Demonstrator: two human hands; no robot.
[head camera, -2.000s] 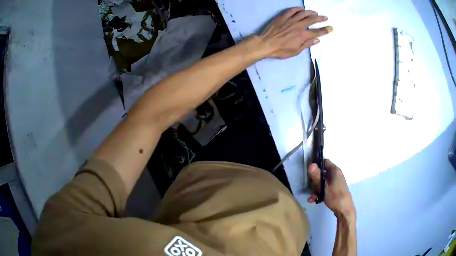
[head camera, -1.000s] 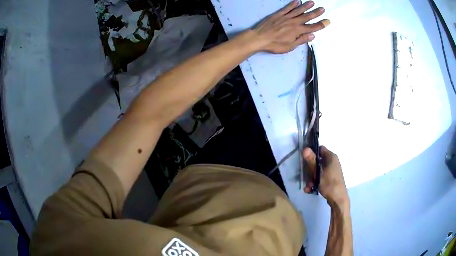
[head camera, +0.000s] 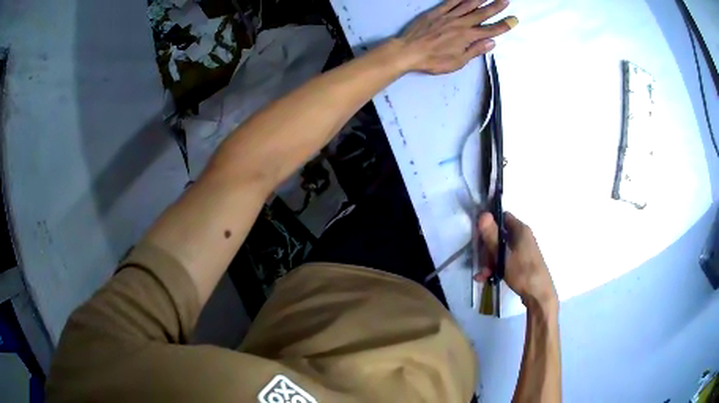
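Note:
My right hand (head camera: 516, 256) grips the handles of long black shears (head camera: 497, 157), whose blades point away along the edge of a bright white paper pattern (head camera: 568, 142). My left hand (head camera: 453, 39) lies flat with fingers spread, just beyond the blade tips, partly over the pattern's edge; yellow tape wraps one fingertip. A thin whitish offcut strip (head camera: 465, 161) curls left of the blades. A bit of olive fabric (head camera: 488, 299) shows below my right hand. Most fabric is hidden under the pattern.
A slim speckled pattern weight (head camera: 635, 134) lies on the pattern. Crumpled paper and olive scraps (head camera: 205, 47) lie below the table's left edge. A black cord (head camera: 702, 86) and a dark object (head camera: 711, 260) are at the far right.
Both hands and the shears have moved forward, up the picture. Olive fabric now shows below my right hand. The weight appears slightly lower in the picture.

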